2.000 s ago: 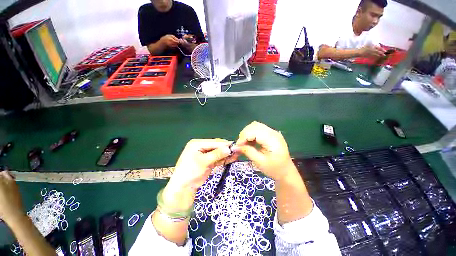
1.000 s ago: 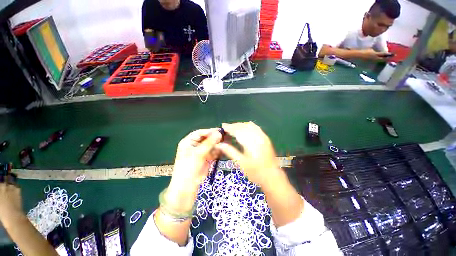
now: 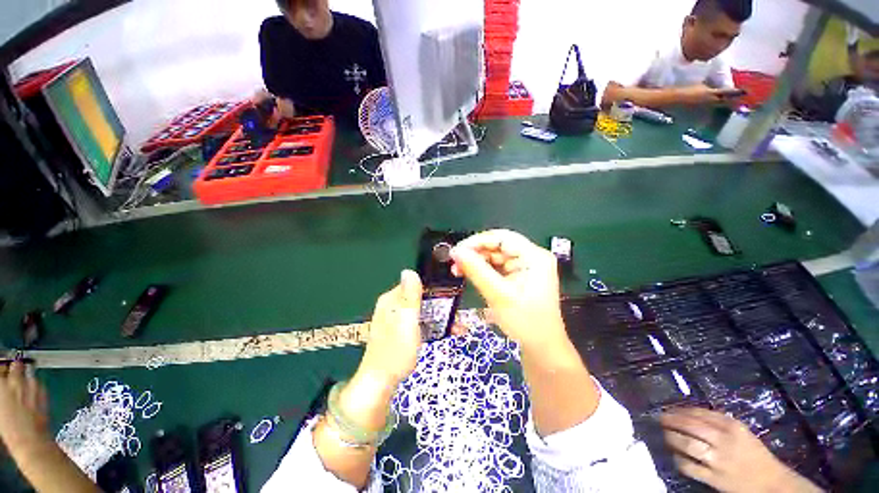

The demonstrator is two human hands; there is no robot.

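Note:
A black handset [image 3: 439,313] with a pale label area is held up over the green belt, its label side towards me. My left hand [image 3: 393,332] grips its lower left side. My right hand [image 3: 511,279] has its thumb and fingertips at the upper right part, beside a small round pale-edged area [image 3: 441,252]. Whether the right fingertips hold a small part cannot be told. A heap of thin white oval rings [image 3: 453,409] lies below my hands.
Several handsets [image 3: 218,460] and a second ring heap [image 3: 96,424] lie at lower left. A black compartment tray [image 3: 713,356] is at right, with another person's hand [image 3: 723,448] over it. The belt [image 3: 251,260] carries handsets. Another hand [image 3: 24,404] is far left.
The handset has turned from edge-on to showing its label side. My left hand has moved down its side. Another person's hand has appeared over the black tray. Belt handsets have shifted left.

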